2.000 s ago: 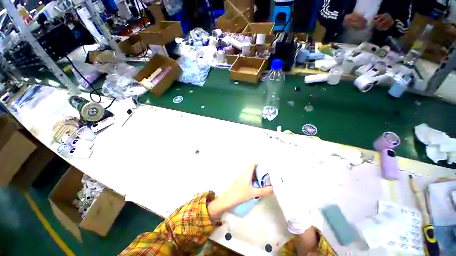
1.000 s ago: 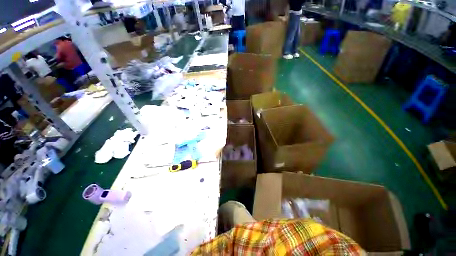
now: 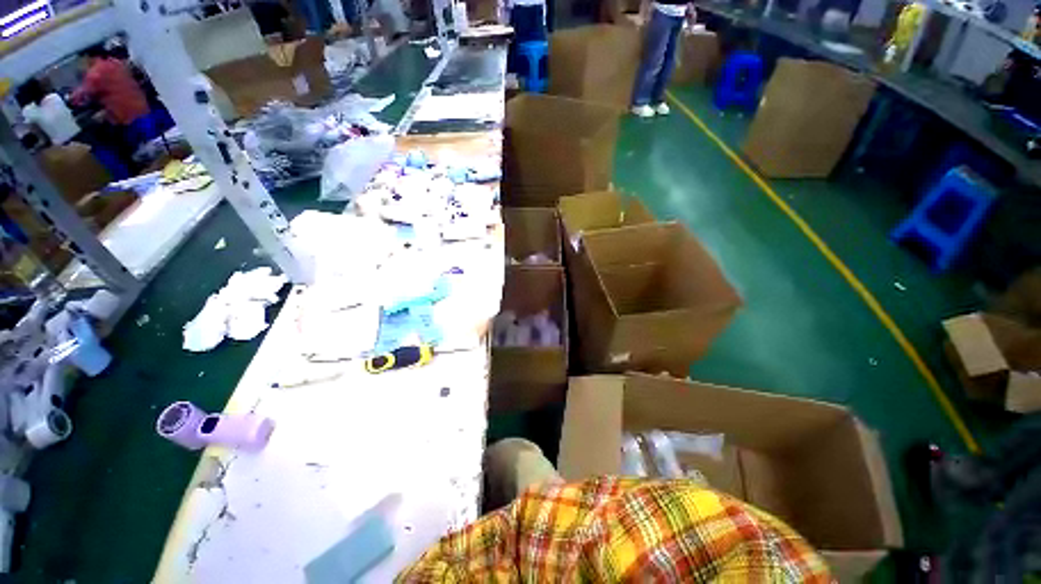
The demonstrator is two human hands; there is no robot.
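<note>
Neither of my hands is in view; only a yellow-and-red plaid sleeve shows at the bottom edge. A lilac handheld fan (image 3: 236, 431) lies on its side at the left edge of the white bench (image 3: 377, 456). A teal pad (image 3: 350, 552) lies at the bench's near end. A yellow-and-black handled tool (image 3: 398, 359) lies across the bench, with a thin stick (image 3: 307, 382) beside it. An open carton (image 3: 788, 456) on the floor at my right holds some clear-wrapped white parts.
More open cartons (image 3: 656, 297) stand along the bench. A crumpled white cloth (image 3: 234, 308) and white fans (image 3: 46, 420) lie on the green surface at left. A metal post (image 3: 217, 143) rises there. Blue stools (image 3: 947, 217) and a person's legs (image 3: 659, 57) are beyond.
The view has swung right from the bench front to the bench's length and floor cartons. My hands, which held a pale fan, have left the picture. Over the last second the view shifted slightly.
</note>
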